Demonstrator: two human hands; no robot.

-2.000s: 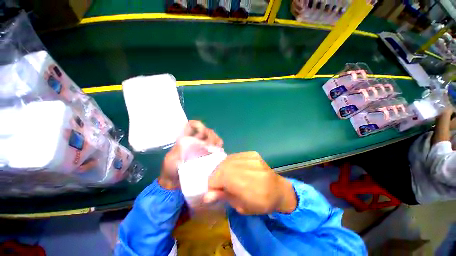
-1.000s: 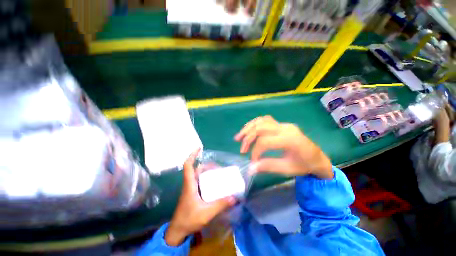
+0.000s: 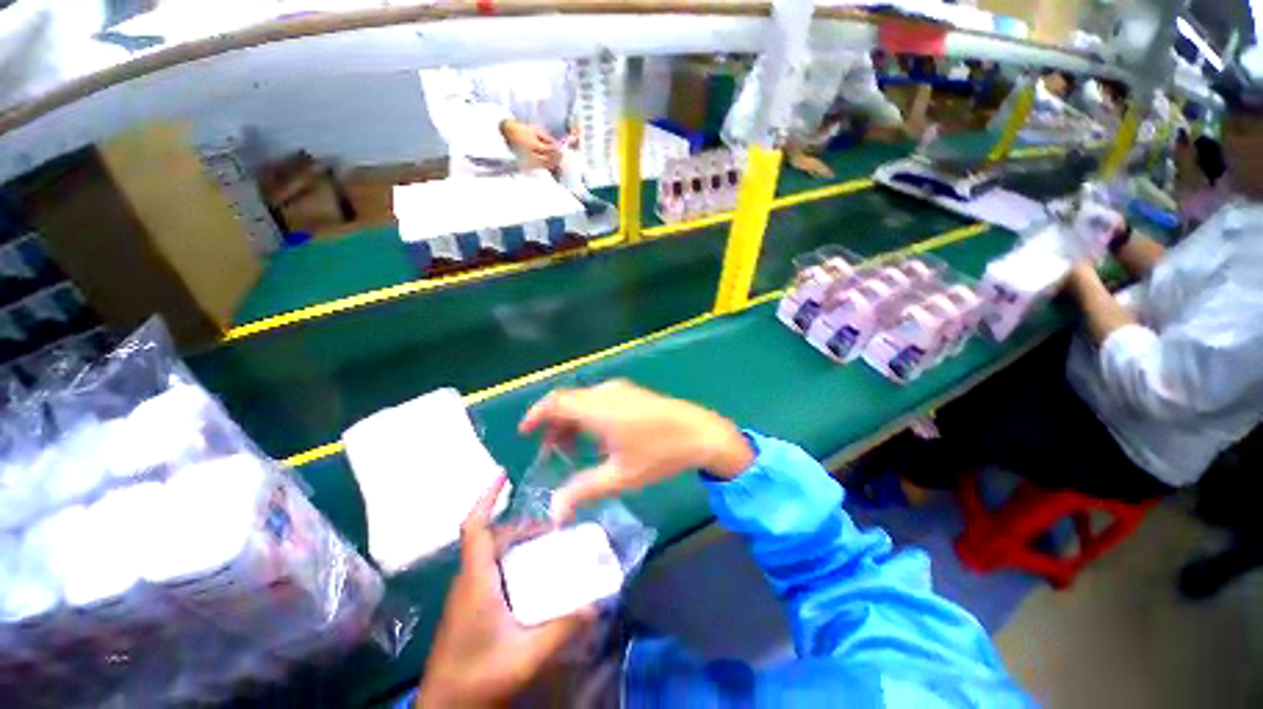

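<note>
My left hand [image 3: 485, 623] holds a retail box [image 3: 561, 572] low in the centre, its white end facing up. A clear poly bag [image 3: 630, 537] is around the box, with loose crinkled film at its upper side. My right hand [image 3: 623, 441] is above the box with fingers curved apart; its thumb tip is at the bag film, and whether it pinches the film cannot be told. The whitish stack of poly bags [image 3: 423, 478] lies on the green bench just beyond my left hand.
Bagged boxes [image 3: 153, 526] crowd the left. Unbagged boxes [image 3: 887, 316] stand in rows on the right. A yellow post [image 3: 748, 233] rises beyond the bench [image 3: 706, 381]. A seated person [image 3: 1177, 346] works at right above a red stool [image 3: 1039, 533]. Other people work behind.
The view has tilted up, showing more of the line behind. My right hand first worked close on the box, moved off to its right, and is now above it. My left hand keeps the box.
</note>
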